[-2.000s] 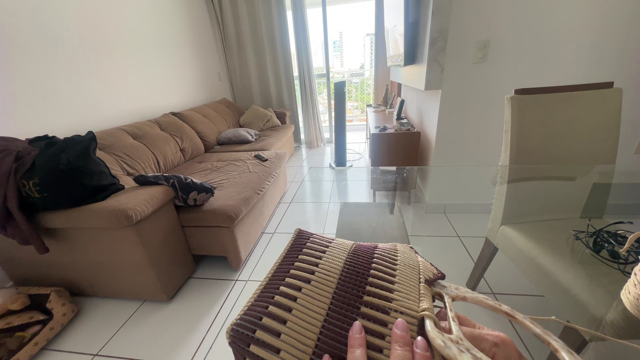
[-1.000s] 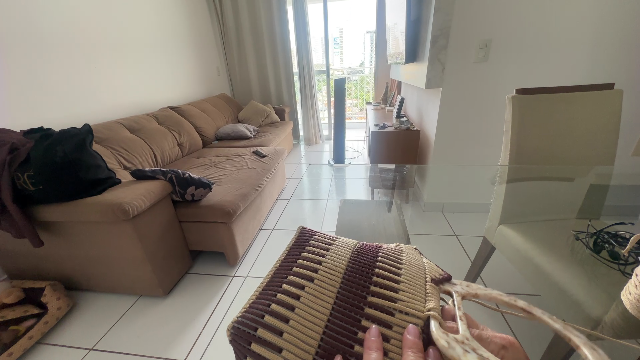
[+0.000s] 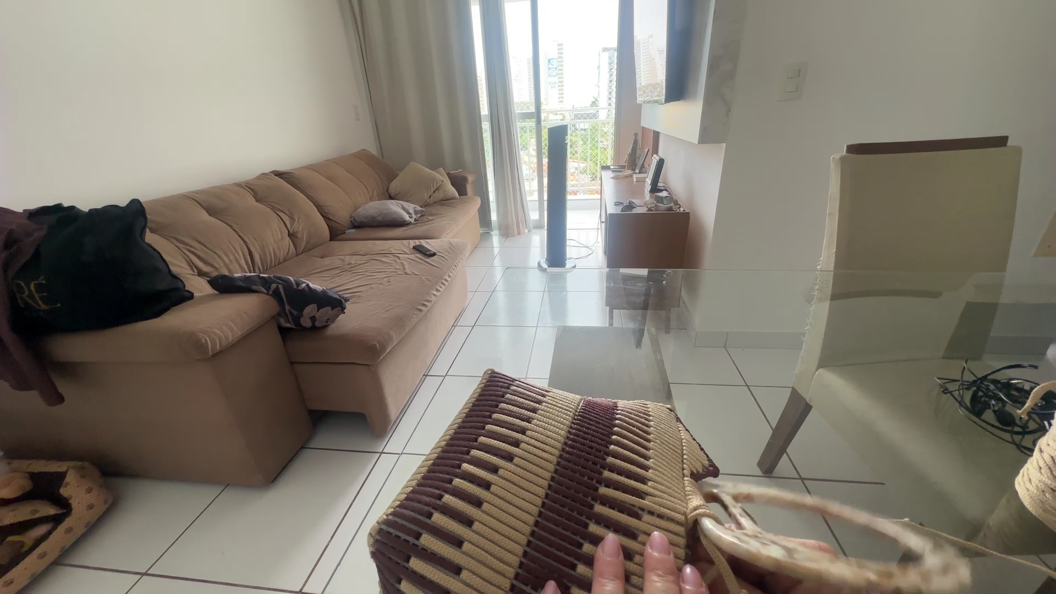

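Note:
A woven cord bag (image 3: 536, 487) in maroon and beige stands tilted at the lower middle of the view. Fingertips of my left hand (image 3: 635, 569) lie spread on its patterned face, pointing up; the rest of that hand is out of frame. Attached by cord at the bag's right edge is a marbled ring handle (image 3: 858, 520), slightly blurred. My right hand (image 3: 784, 561) shows partly behind this handle, close to the bag's edge; its fingers are mostly hidden. A thin beige cord runs rightward from the handle area, towards a wound bundle of beige cord (image 3: 1038, 487) at the right edge.
A glass tabletop (image 3: 742, 305) spans the right side, with an upholstered chair (image 3: 916, 214) seen beside and through it and black cables (image 3: 994, 404) at right. Leftward are a brown sofa (image 3: 190, 404), a black bag (image 3: 91, 272) and a pet bed (image 3: 82, 503). A tower-shaped appliance (image 3: 558, 198) stands farther back.
The ring handle has tilted lower to the right. My left fingertips remain on the bag's face.

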